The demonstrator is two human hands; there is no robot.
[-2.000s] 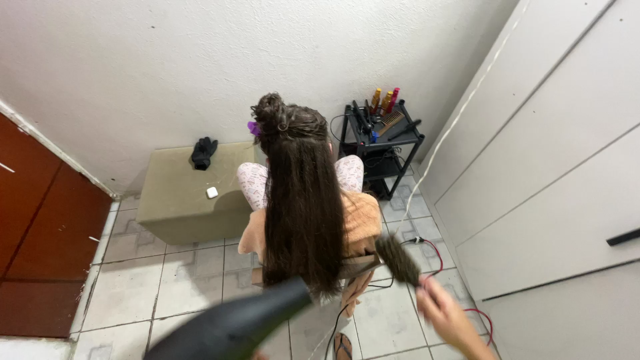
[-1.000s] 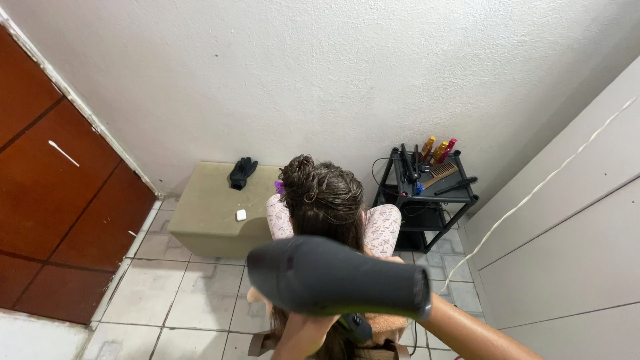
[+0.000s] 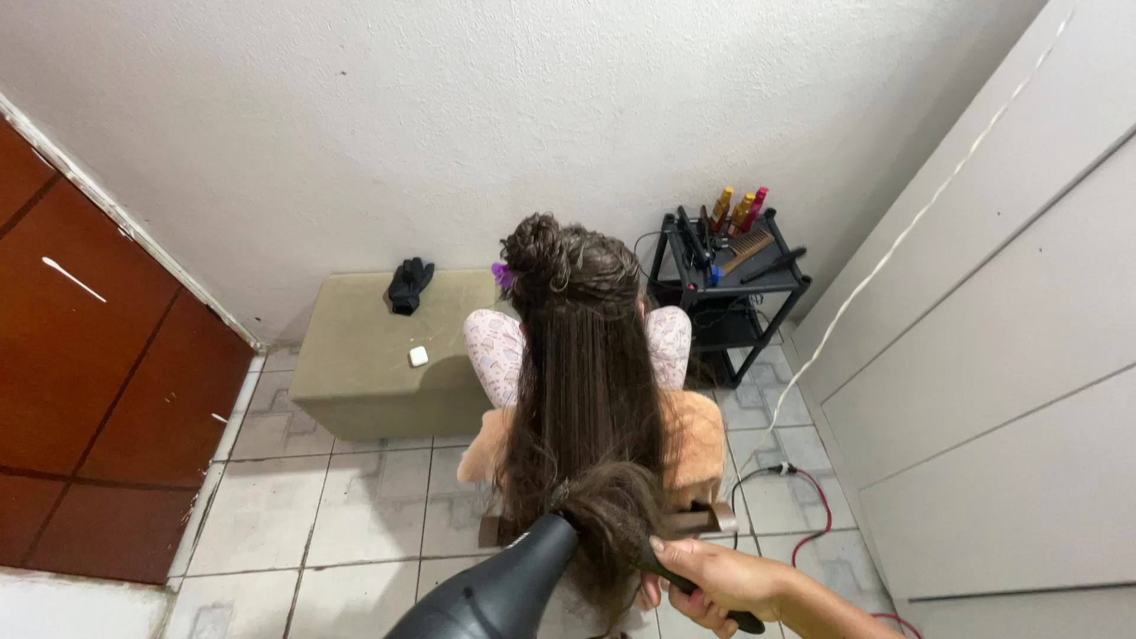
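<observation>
A seated person with their back to me has long dark brown hair (image 3: 586, 382), part of it pinned up in a bun with a purple clip (image 3: 503, 275). My right hand (image 3: 723, 581) grips the black handle of a hair brush (image 3: 682, 581); its head is hidden in the hair ends, which curl around it. A black hair dryer (image 3: 497, 586) points its nozzle at that lock from the lower left, close to the hair. My left hand is out of view. Some fingertips or skin show below the brush, but whose they are I cannot tell.
An olive ottoman (image 3: 355, 355) bears a black glove (image 3: 410, 286) and a small white case (image 3: 418, 357). Right of the person stands a black trolley (image 3: 728, 328) with bottles and combs. A white cord (image 3: 874, 266) hangs at right; red and black cables (image 3: 821, 497) lie on the tiles.
The dryer has moved from across the person's back to the lower left of the hair. The brush, off to the right two seconds ago, is now in the hair ends.
</observation>
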